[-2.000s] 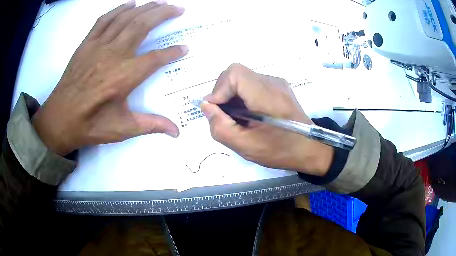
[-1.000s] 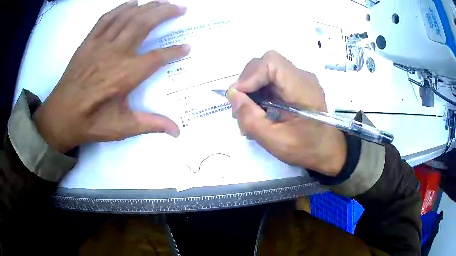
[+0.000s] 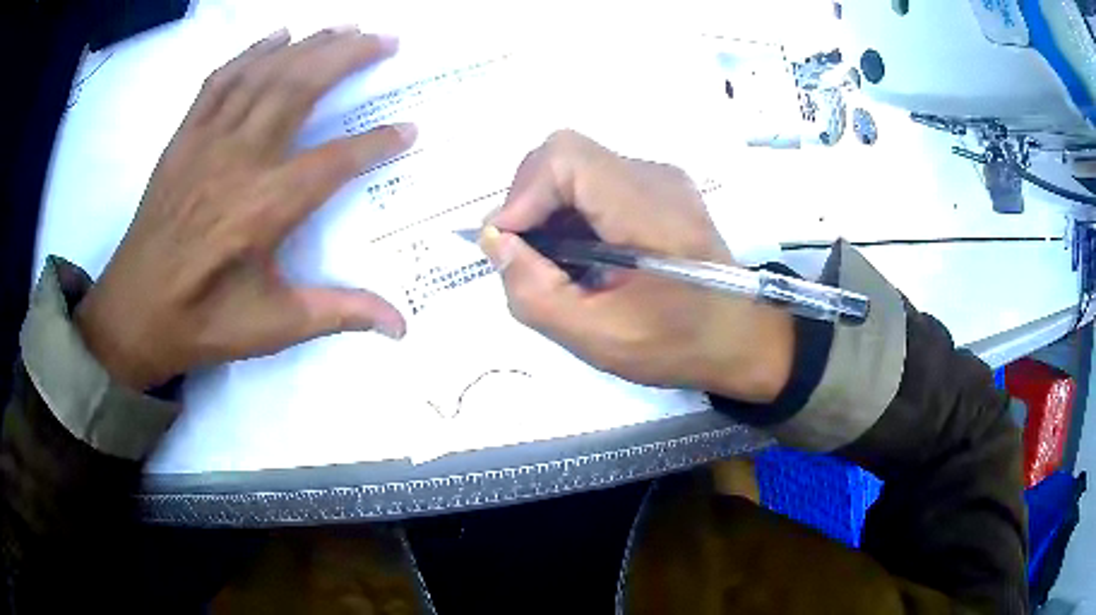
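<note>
A white printed form sheet (image 3: 301, 402) lies on the white tabletop, with blocks of small print, ruled lines and a curved pen mark (image 3: 463, 390) near its lower part; glare washes out much of it. My right hand (image 3: 637, 264) holds a gel pen (image 3: 721, 278) with a clear barrel and dark grip. The pen's tip points left, at the area just above a printed block. My left hand (image 3: 234, 210) lies flat on the left part of the sheet, fingers spread, holding nothing and covering some print.
The white sewing machine head (image 3: 949, 60) with blue trim is at the upper right, shiny metal parts (image 3: 835, 102) left of it. A grey ruler tape (image 3: 481, 483) runs along the curved front edge. A blue crate (image 3: 817, 490) and a red box (image 3: 1041, 421) are below at right.
Since one second ago, my right hand and the pen have moved left over the sheet. The whole view has shifted slightly. My left hand stays spread on the sheet.
</note>
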